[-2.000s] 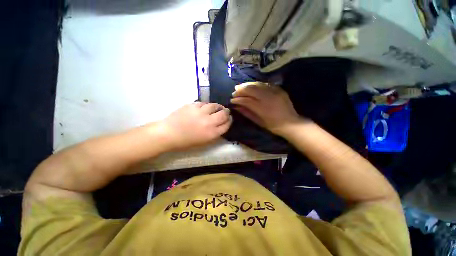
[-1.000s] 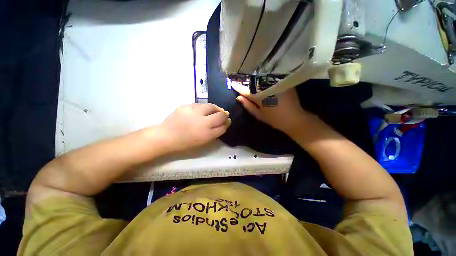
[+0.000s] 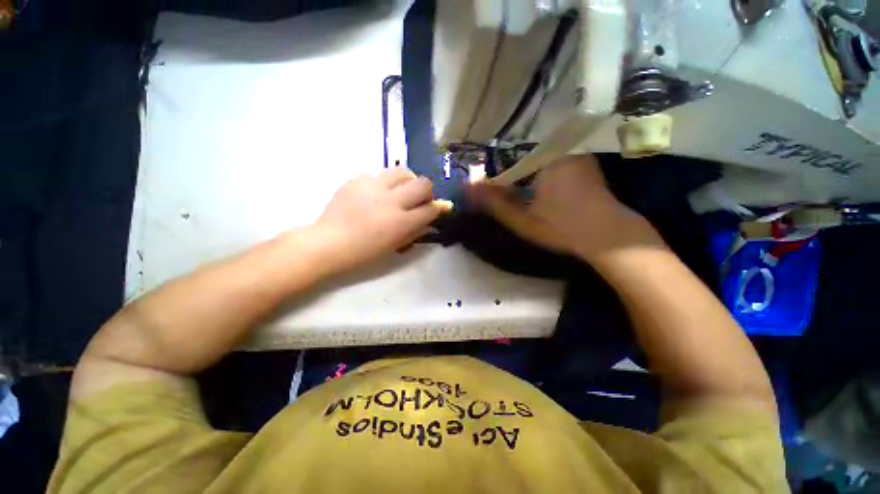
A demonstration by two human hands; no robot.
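Observation:
A black garment piece (image 3: 511,249) lies under the head of the off-white sewing machine (image 3: 714,116) and runs up along its left side. The needle area (image 3: 450,164) is brightly lit. My left hand (image 3: 381,214) pinches the cloth's near left edge, just below and left of the needle. My right hand (image 3: 564,207) is on the cloth at the right, partly under the machine head; its fingertips are blurred close to the presser foot and seem to press or pinch the cloth. The slide plate (image 3: 393,121) shows left of the cloth.
The white table top (image 3: 241,145) has a worn front edge. A blue tray (image 3: 777,289) with a white ring-shaped item stands at the right. Dark cloth (image 3: 63,193) lies at the far left. A cream knob (image 3: 645,135) is on the machine head.
Both hands have moved slightly up towards the needle. The cloth's near edge has moved up with them, baring more of the table's front. The small dark block at the right fingers no longer shows.

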